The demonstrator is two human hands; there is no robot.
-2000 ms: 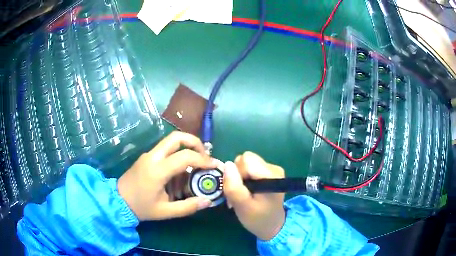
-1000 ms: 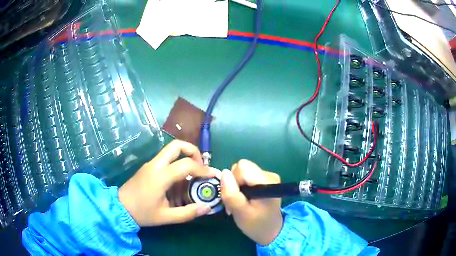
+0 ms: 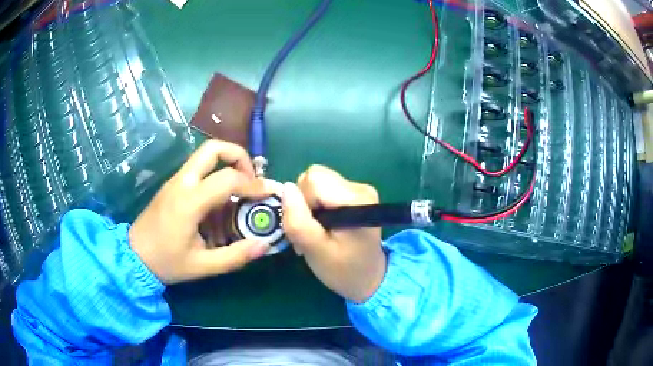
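Note:
A speaker driver (image 3: 263, 219) with a black rim, pale ring and green-yellow centre sits on the silver round test fixture (image 3: 278, 244). My left hand (image 3: 200, 214) curls around the fixture, index finger at its far side and thumb at its near side. My right hand (image 3: 333, 232) holds the black test probe pen (image 3: 365, 216) like a pen at the right rim of the driver. My fingers hide the pen's tip, so contact cannot be told. The blue-violet cable (image 3: 258, 129) joins the fixture through a small silver connector (image 3: 260, 166).
A brown square pad (image 3: 228, 107) with a pale speck lies beyond my left hand. A clear tray (image 3: 154, 129) stands at left. A loaded clear tray (image 3: 469, 93) with dark round parts stands at right, with the red and black leads (image 3: 494, 174) running over it.
The whole view has shifted, so hands, fixture and trays appear higher and further left; the paper slips are almost out of view. My hands' grip on fixture and pen looks the same.

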